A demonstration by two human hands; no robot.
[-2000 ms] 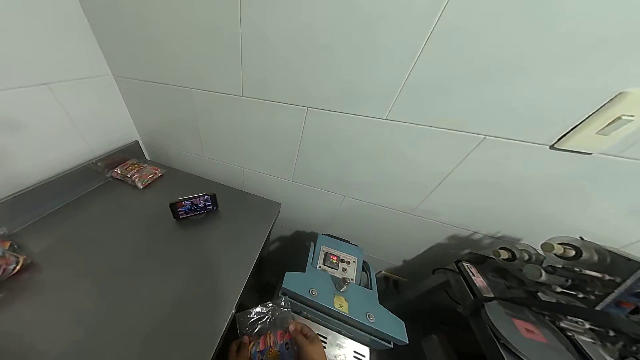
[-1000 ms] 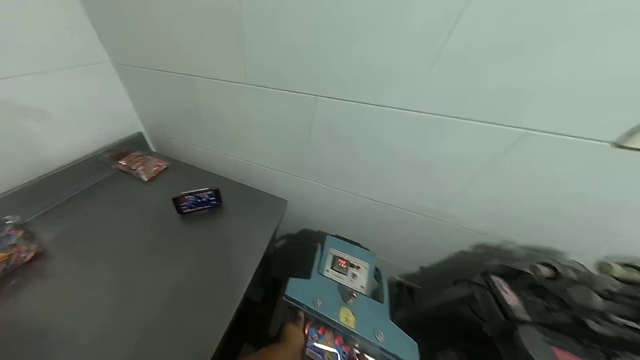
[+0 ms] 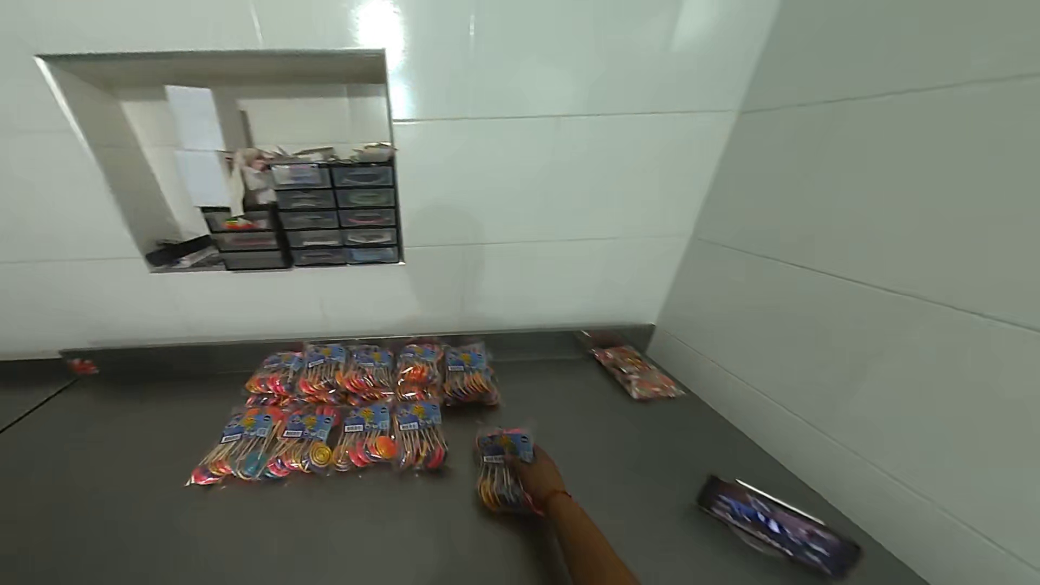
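My right hand (image 3: 538, 478) grips a clear plastic bag of lollipops (image 3: 502, 475) by its right side, at the grey worktop, just right of the front row of like bags. These bags of lollipops (image 3: 366, 439) lie in two rows, with blue printed labels at their tops and the round candies toward me. The bags of the back row (image 3: 370, 374) lie close to the raised rear edge. My left hand is out of view.
A phone (image 3: 776, 524) showing a picture leans on the grey worktop (image 3: 634, 455) at the right. Another packet of wrapped sweets (image 3: 636, 372) lies near the back corner. Small drawer units (image 3: 337, 213) stand in a wall niche, and tiled walls bound the worktop.
The view has swung far from the blue sealing machine to the worktop and niche. A hand held a candy bag at that machine; now my right hand holds a bag over the worktop.
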